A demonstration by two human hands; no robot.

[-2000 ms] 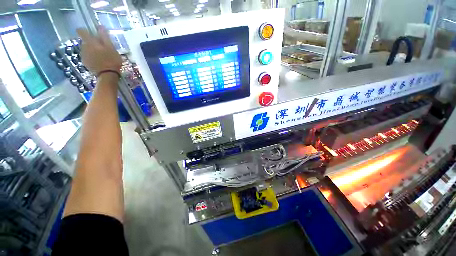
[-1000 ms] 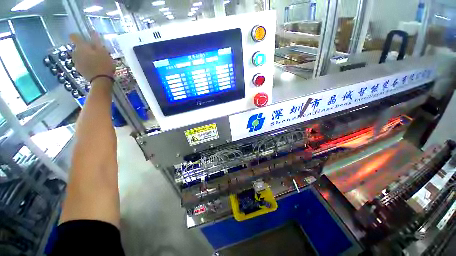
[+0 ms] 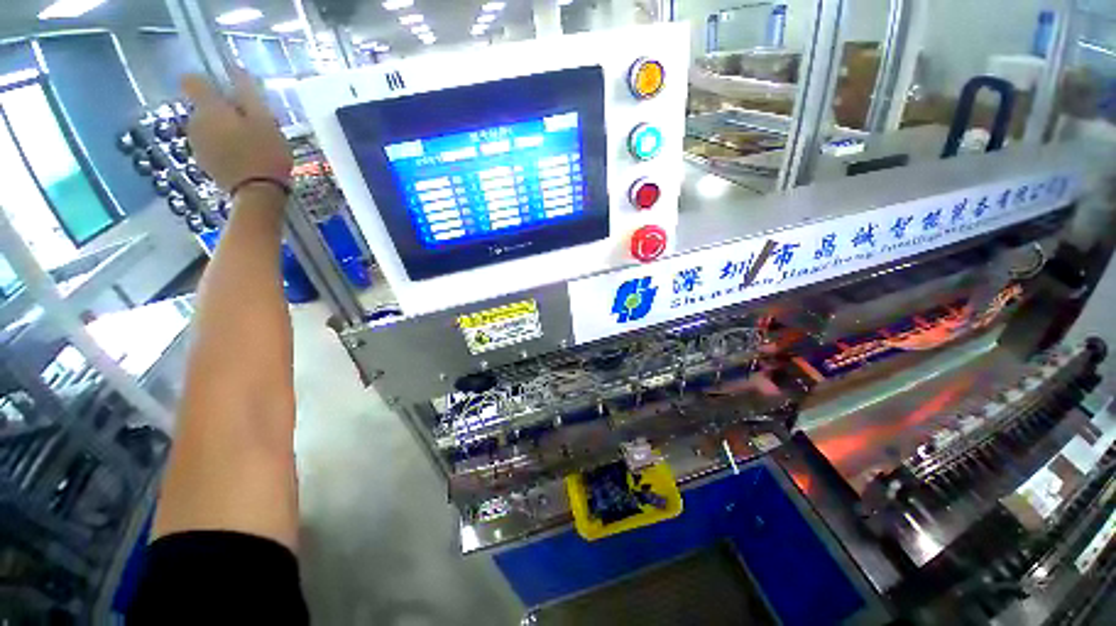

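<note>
My left hand (image 3: 239, 137) is at the upper left, on the aluminium post (image 3: 321, 259) beside the control box, with its fingers around the post and partly blurred. The white control box (image 3: 486, 272) stands right of it. Its touch screen (image 3: 496, 184) shows a blue page of value boxes. A column of push buttons (image 3: 645, 142) is right of the screen, amber at the top and red at the bottom. My right hand is out of the picture.
The stringer machine (image 3: 783, 272) runs to the right, with an orange-red glow (image 3: 906, 336) inside. A yellow tray (image 3: 624, 528) with dark pieces sits below the screen. Ribbon spools (image 3: 165, 165) are behind my left hand. Grey floor (image 3: 355, 489) shows at lower left.
The orange-red glow has dimmed from its earlier brightness. A row of fine wired parts now shows below the control box. The view shifts slightly; my left hand stays on the post.
</note>
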